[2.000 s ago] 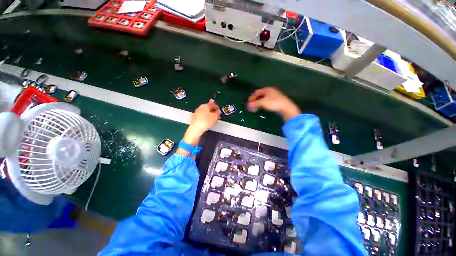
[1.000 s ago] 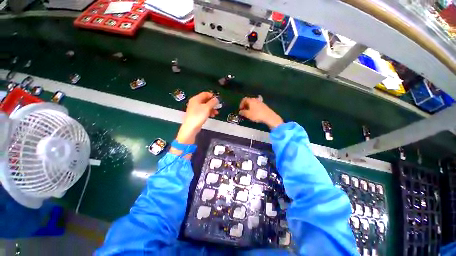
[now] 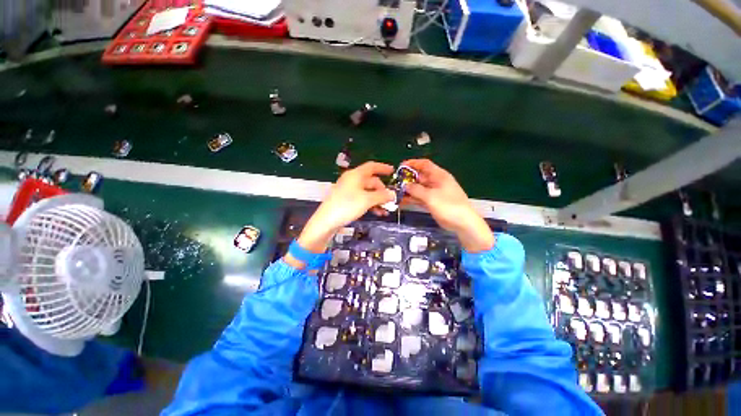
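A small device unit (image 3: 404, 175) with a white-edged frame is held between both hands above the pale rail. A pale square pad (image 3: 392, 201) hangs just below it at the fingertips; whether the two are joined cannot be told. My left hand (image 3: 357, 193) grips from the left, fingertips closed at the unit and pad. My right hand (image 3: 439, 195) grips the unit from the right. The black tray (image 3: 305, 357) with rows of pale square pads lies directly before me, below the hands.
Several units and pads lie on the dark green belt (image 3: 479, 154). A white fan (image 3: 81, 264) stands left, a loose unit (image 3: 246, 238) lies on the bench. A clear tray (image 3: 605, 317) and black trays (image 3: 707, 284) are right. A grey post (image 3: 626, 183) slants at right.
My hands have come together and now hold the unit between them, off the belt. Earlier they were apart over the belt. A pad and another small piece lie on the belt where the hands were.
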